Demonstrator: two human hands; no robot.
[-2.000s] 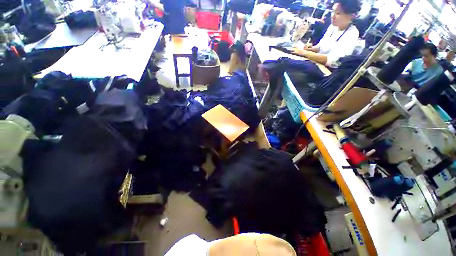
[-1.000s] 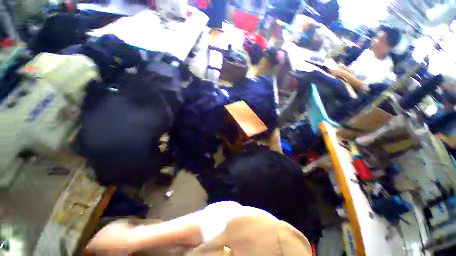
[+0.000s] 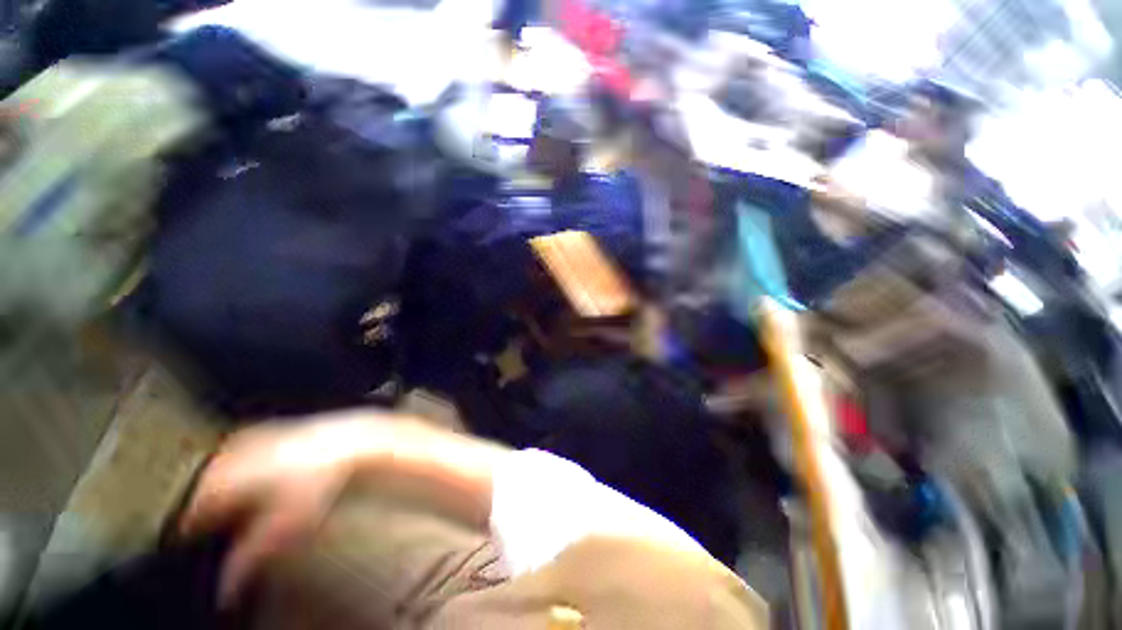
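The frame is strongly blurred. My right hand [image 3: 265,498] is at the lower left, bare, its forearm reaching in from a white sleeve at the bottom centre. Its fingers point down by black cloth [image 3: 135,591] at the bottom left edge; I cannot tell if they grip it. A pale sewing machine [image 3: 74,185] with a blue mark is cut off at the left edge. The worn table edge [image 3: 148,449] lies between the machine and my hand. My left hand is not in view.
A large dark cloth heap [image 3: 271,283] is beyond my hand, with another dark pile [image 3: 628,425] at centre. An orange-brown stool top [image 3: 584,273] stands among piles. A table with an orange edge [image 3: 806,462] is at right. A blurred person [image 3: 880,172] sits at upper right.
The view has swung towards the left machine. My right arm has come into view and its hand is now higher, by the table edge, with black cloth showing below it.
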